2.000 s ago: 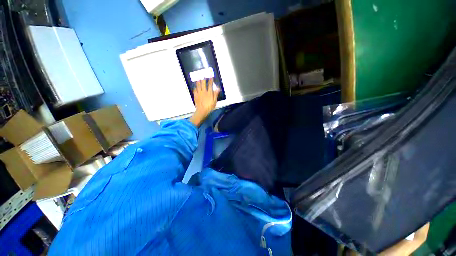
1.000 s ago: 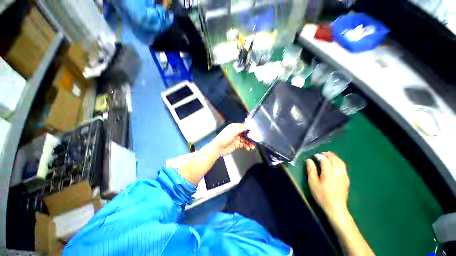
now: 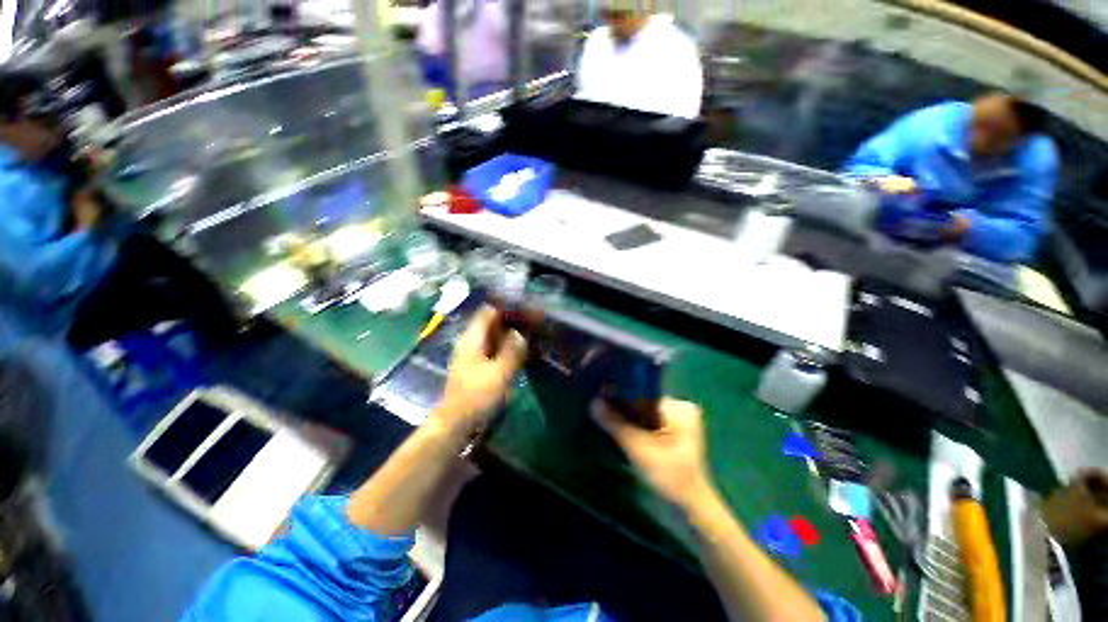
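A dark glossy tablet (image 3: pixel 571 352) is held up above the green mat, blurred by motion. My left hand (image 3: pixel 484 371) grips its left end. My right hand (image 3: pixel 662 444) grips its right end, with the thumb at the lower edge. The far side of the tablet and the fingers behind it are hidden. A wrapped panel (image 3: pixel 416 386) in clear film lies on the bench just left of my left hand.
A white tray (image 3: pixel 282 486) with dark tablets stands low at left. An orange tool (image 3: pixel 976 553), a pink tube (image 3: pixel 870 553) and blue and red picks (image 3: pixel 778 536) lie at right. A whitish bottle (image 3: pixel 792 379) stands behind them. A raised white shelf (image 3: pixel 729 277) crosses behind; people sit beyond.
The view has swung right and up to the bench. The wrapped panels are out of my left hand and on the bench. Both hands now hold a tablet.
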